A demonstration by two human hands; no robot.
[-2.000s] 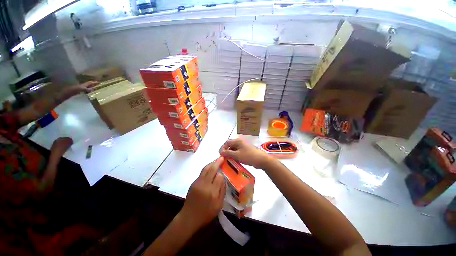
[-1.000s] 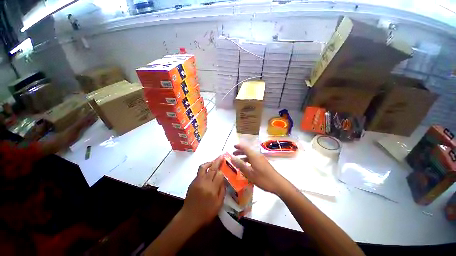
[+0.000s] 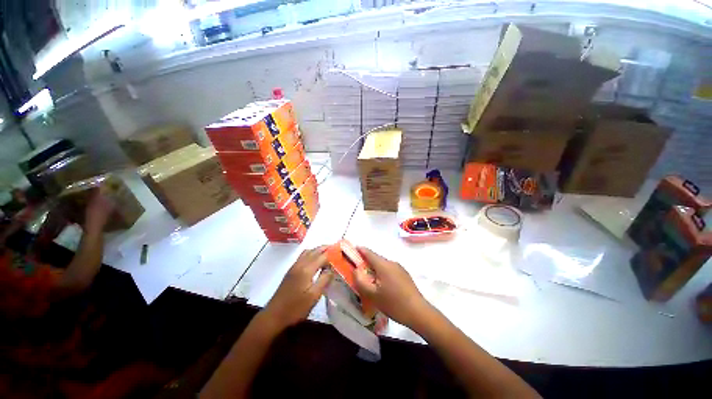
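Observation:
An orange retail box [image 3: 340, 263] stands tilted at the bench's front edge, between my hands. My left hand [image 3: 300, 287] holds its left side near the top. My right hand [image 3: 387, 287] grips its upper right side, with fingers at the top edge. A white strip [image 3: 353, 330] hangs below the box past the bench edge. The lower part of the box is partly hidden by the strip and my right hand.
Stacked orange boxes [image 3: 268, 173] stand at left, a small carton [image 3: 381, 171], yellow tape [image 3: 427, 195], coiled product [image 3: 428, 225] and pale tape roll [image 3: 500, 224] beyond my hands. Large cartons [image 3: 539, 93] stand behind. Black-orange boxes [image 3: 673, 248] are at right. Another person's arm [image 3: 91, 241] is at left.
My right hand has come down from above the box onto its right side. My left hand has shifted slightly left. The box is tilted more. The other person's arm has moved.

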